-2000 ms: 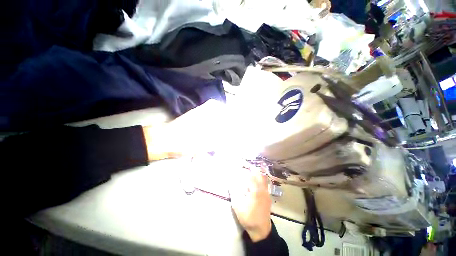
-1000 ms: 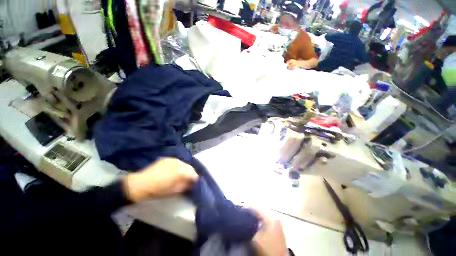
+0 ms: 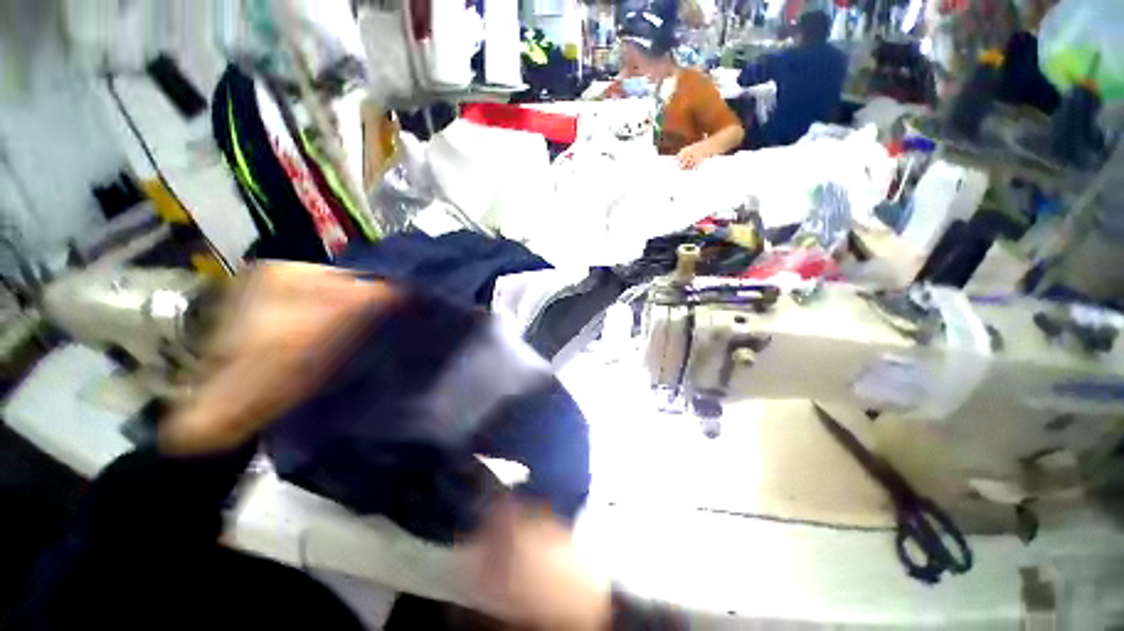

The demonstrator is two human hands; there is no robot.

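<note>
The navy garment point(image 3: 382, 407) is raised in front of me, left of the needle area, and blurred by motion. A pale grey-white patch point(image 3: 499, 370) shows on it. My left hand point(image 3: 265, 351) is at its upper left side, blurred, with the cloth against the fingers. My right hand point(image 3: 530, 567) is at its lower edge, also blurred, holding the cloth. The cream sewing machine head point(image 3: 801, 345) stands to the right, with its needle area in bright glare.
Black shears point(image 3: 894, 493) lie on the machine bed right of the needle. Another machine point(image 3: 123, 308) stands at the left. White cloth point(image 3: 641, 203) is heaped behind, with dark grey cloth point(image 3: 573, 311) nearer. A person in orange-brown point(image 3: 693, 111) sits beyond.
The navy cloth has been lifted and spread from a narrow bunch. My left hand has moved up and left; my right hand has moved left. The view has shifted.
</note>
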